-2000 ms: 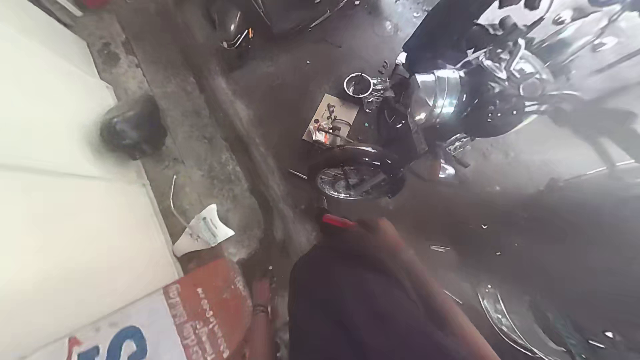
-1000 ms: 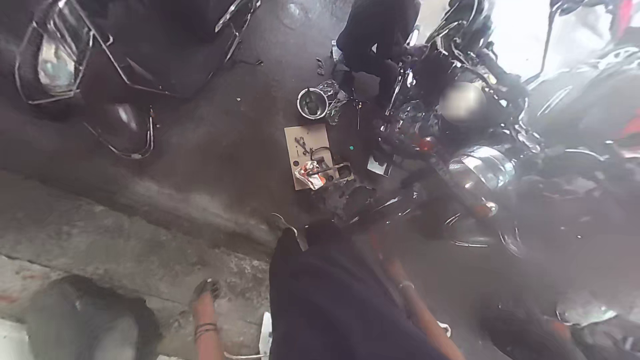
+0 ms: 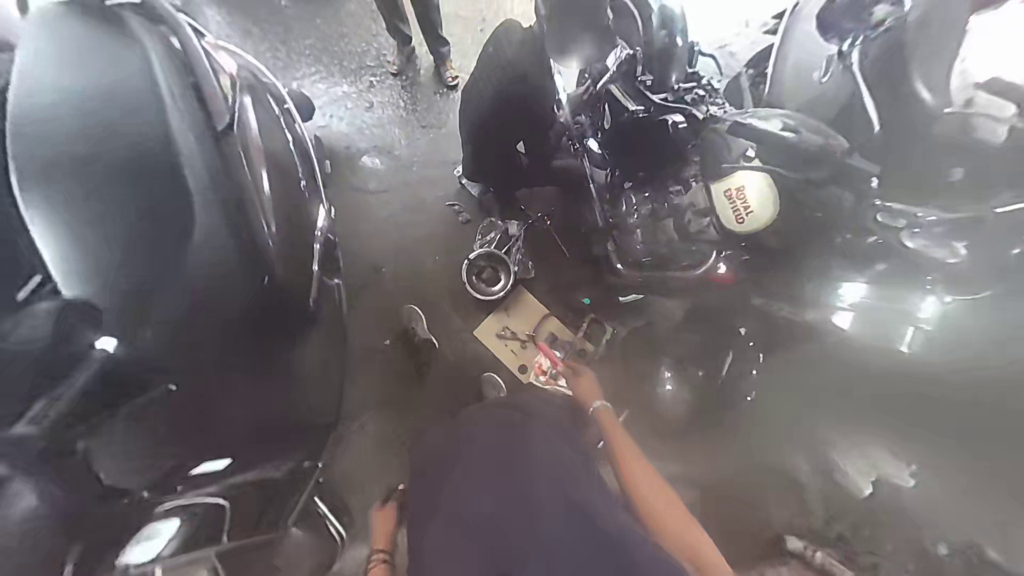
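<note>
My right hand [image 3: 579, 381], with a bracelet at the wrist, is closed on a red-handled tool [image 3: 550, 354] whose exact kind is unclear. Below it on the wet ground lies a cardboard sheet [image 3: 502, 358] with small dark metal parts [image 3: 514, 337] and a red and white packet [image 3: 546, 374]. A dark frame-like part [image 3: 594, 332] rests at the sheet's right edge. Just beyond stands a round, chrome-rimmed headlight or similar part [image 3: 488, 274]. Low at the left, my left hand [image 3: 387, 512] hangs beside my body; its fingers are blurred.
A Royal Enfield motorcycle [image 3: 664, 200] stands ahead to the right, a person in dark clothes [image 3: 508, 112] crouched beside it. Another person's legs [image 3: 416, 32] show farther back. Large dark vehicles [image 3: 160, 184] line the left side. My shoe [image 3: 419, 326] is on the ground.
The view has turned considerably. My right hand, with the red-handled tool, now reaches out over the cardboard sheet. A standing person's legs have come into view.
</note>
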